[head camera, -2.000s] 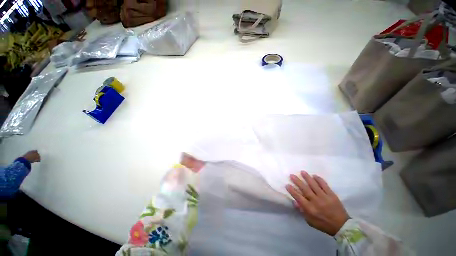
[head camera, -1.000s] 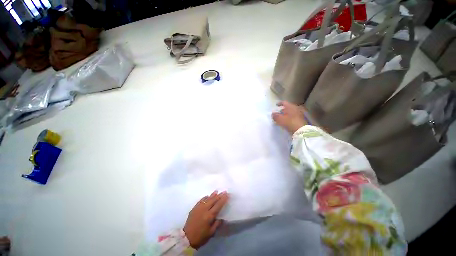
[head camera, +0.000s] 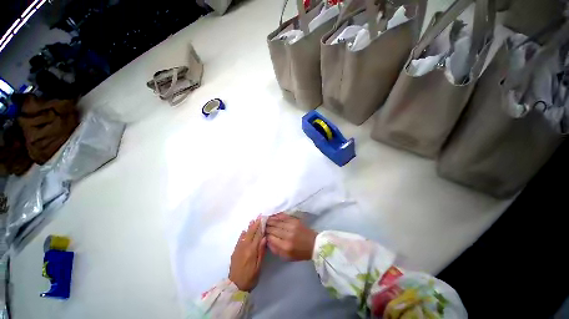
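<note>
White, slightly see-through wrapping sheets (head camera: 218, 187) lie in front of me, with a greyish part (head camera: 299, 286) nearer my body. My left hand (head camera: 248, 257) lies nearly flat on the sheet, fingers pointing away from me. My right hand (head camera: 290, 237) is beside it, fingers bent, its fingertips meeting the left fingers at a fold of the sheet. Whether the right fingertips pinch the fold or a small piece of tape is too small to tell. A blue tape dispenser (head camera: 329, 138) with a yellow-cored roll stands beyond my right hand.
Several taupe totes (head camera: 368, 68) with white stuffing stand at the right. A blue tape roll (head camera: 213, 108) and a small beige bag (head camera: 181, 75) lie farther back. A second blue dispenser (head camera: 59, 271), plastic-bagged packs (head camera: 90, 143) and brown bags (head camera: 47, 124) are at the left.
The view has turned right. My right hand has left the near tote and come back beside my left hand. The blue dispenser by the totes now shows fully.
</note>
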